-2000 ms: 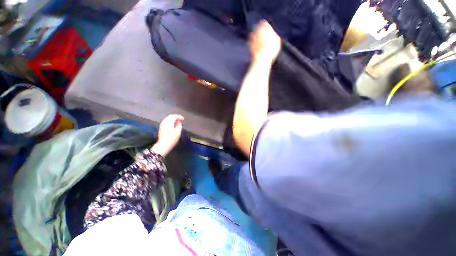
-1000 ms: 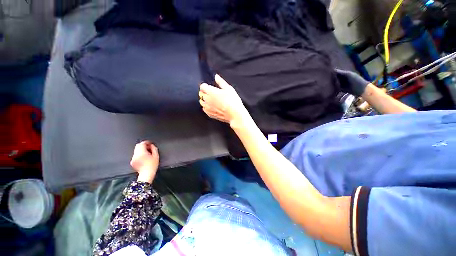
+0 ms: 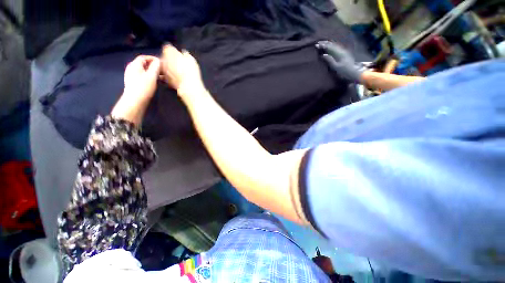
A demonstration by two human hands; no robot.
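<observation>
A dark garment, partly navy (image 3: 105, 72) and partly black (image 3: 266, 77), lies spread on a grey padded table (image 3: 177, 177). My left hand (image 3: 142, 77), in a floral sleeve, is over it with fingers drawn together. Its fingertips meet those of another person's bare hand (image 3: 183, 69); whether anything is pinched between them is too blurred to tell. That person's gloved hand (image 3: 339, 59) lies on the garment's right part. My right hand is not in view.
The other person's blue shirt and arm (image 3: 387, 188) fill the right side. A red crate (image 3: 16, 193) and a white bucket (image 3: 39, 264) are at the left edge. Greenish cloth (image 3: 191, 221) hangs below the table. A yellow hose (image 3: 384, 16) is at top right.
My left hand has moved up from the table's front part onto the garment, meeting the other person's bare hand. Their gloved hand has come further onto the garment. The view has shifted.
</observation>
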